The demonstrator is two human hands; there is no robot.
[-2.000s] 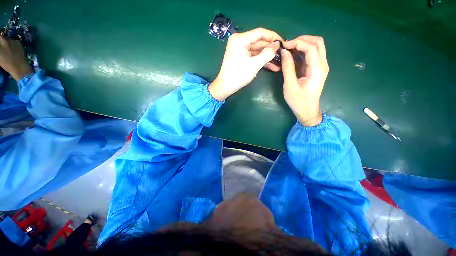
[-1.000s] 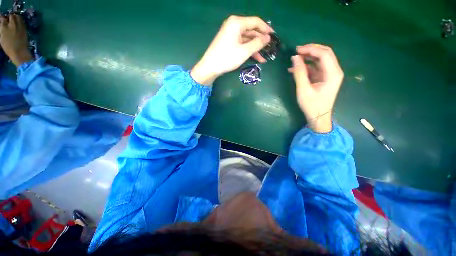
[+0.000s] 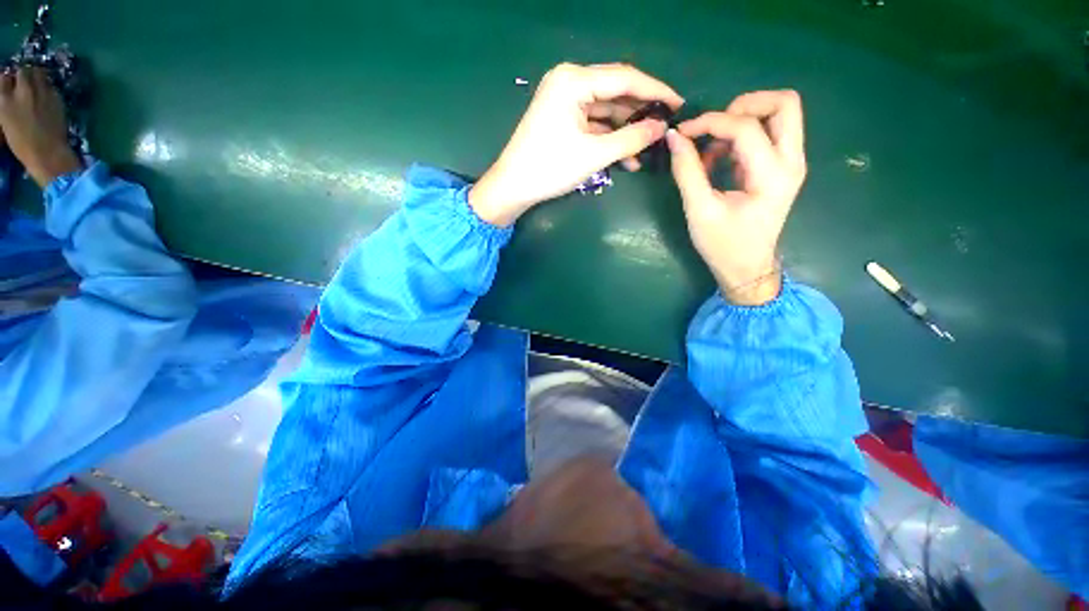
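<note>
My left hand [image 3: 579, 134] holds a small dark module [image 3: 651, 116] between its fingertips, above the green surface. My right hand [image 3: 743, 167] is close on the right, its thumb and index finger pinched together at the module's edge. Whether they grip a small part or the module itself is hidden. A second dark, glinting module [image 3: 595, 183] lies on the surface just below my left hand, partly covered by it.
A slim pen-like tool [image 3: 910, 301] with a pale handle lies at the right near the table edge [image 3: 1003, 420]. A tiny white scrap [image 3: 521, 82] lies left of my hands. At the far left a neighbour's hand [image 3: 36, 117] touches a glittering dark pile [image 3: 74, 86]. Red stools [image 3: 155, 561] stand below.
Two seconds ago a module lay beyond my left hand; now one lies below it. My right hand was apart from my left a second ago and has come back to the held module.
</note>
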